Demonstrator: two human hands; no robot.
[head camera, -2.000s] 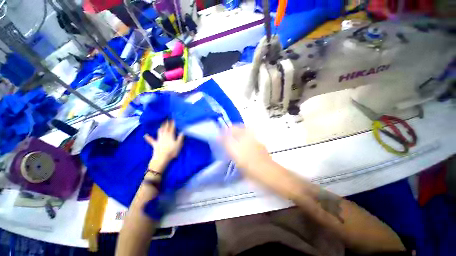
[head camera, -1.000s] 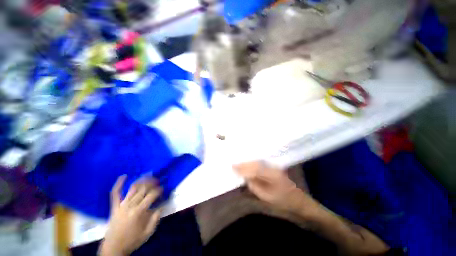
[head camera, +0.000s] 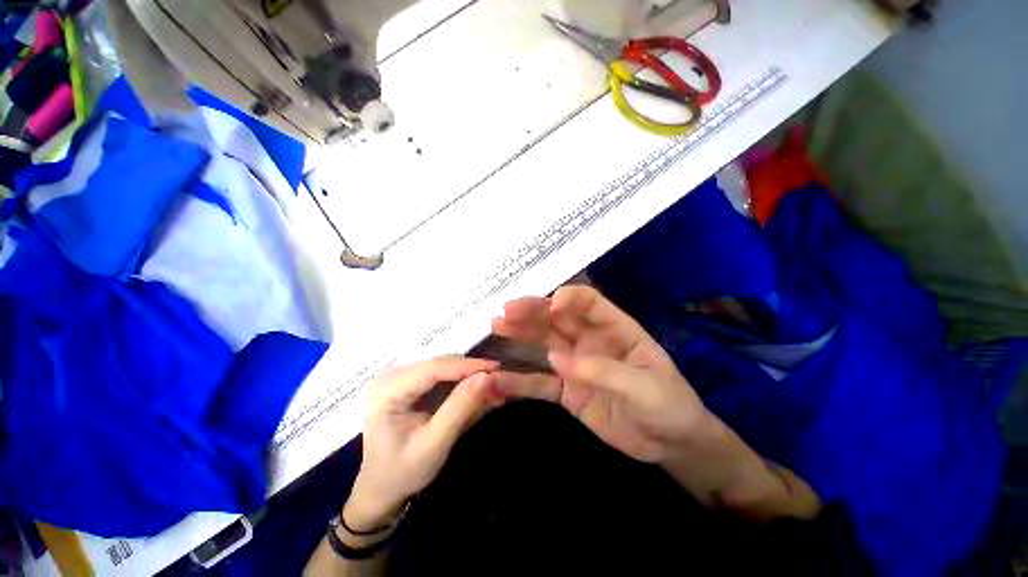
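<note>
My left hand (head camera: 417, 423) and my right hand (head camera: 614, 378) meet just in front of the table's front edge, low in the middle. My left thumb and index fingertips are pinched together, and a right finger touches them. My right hand's other fingers are spread and curled. A small dark patch shows between the fingertips; I cannot tell whether it is a held piece or the background. The royal-blue cloth (head camera: 102, 383) lies on the table at left, with a pale white-blue part (head camera: 231, 265) beside its folded blue pieces.
The sewing machine head (head camera: 259, 56) stands at the upper left. Scissors (head camera: 654, 90) with red and yellow handles lie at the upper right. A printed ruler (head camera: 609, 192) runs along the table edge. Blue cloth (head camera: 857, 372) hangs at right, with red cloth (head camera: 783, 175). Thread cones (head camera: 45, 90) are at far left.
My hands have left the blue cloth and come together near the table edge. The view has turned right and down; the machine head and scissors sit further left in the picture.
</note>
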